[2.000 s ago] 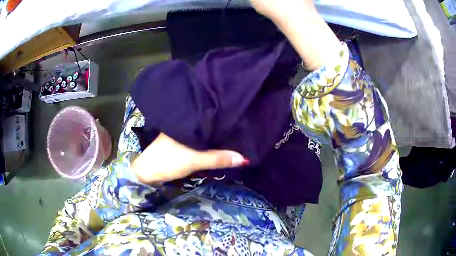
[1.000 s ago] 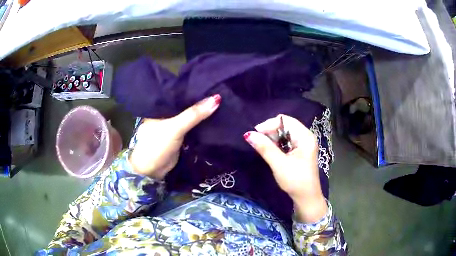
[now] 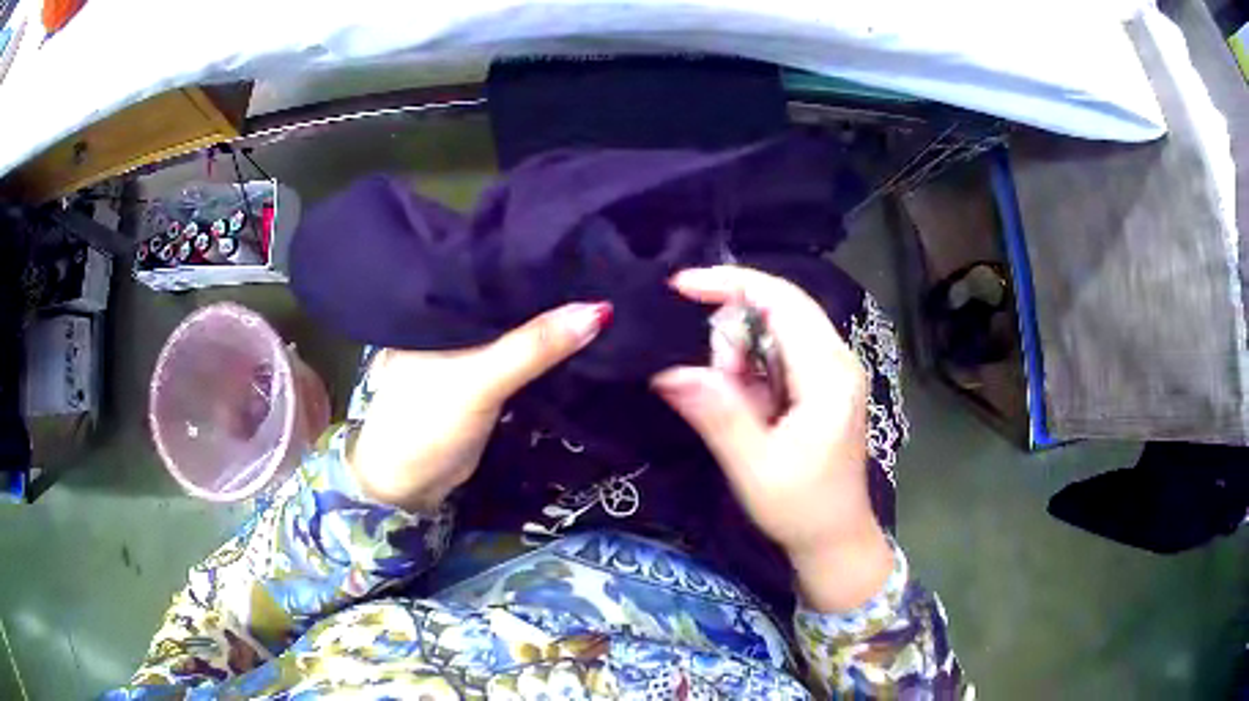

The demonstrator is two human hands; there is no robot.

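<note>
The dark purple garment (image 3: 616,274) lies across my lap, with pale embroidery at its lower middle and along its right edge. My left hand (image 3: 459,397) holds the garment at its left part, thumb on top, fingers hidden under the cloth. My right hand (image 3: 788,411) is over the right part of the garment, thumb and index finger apart. The thread snips (image 3: 747,338), small, metallic and blurred, are held inside my right palm. No needle or thread can be made out.
A white-covered table edge (image 3: 658,34) crosses the top. A pink waste bin (image 3: 222,400) and a white spool box (image 3: 206,236) stand on the green floor at left. A grey cloth-covered surface (image 3: 1130,260) and a black item (image 3: 1151,500) are at right.
My right hand came down from the table to the garment with the snips in its palm. Over the last second its thumb and index finger spread apart. My left hand stayed on the cloth.
</note>
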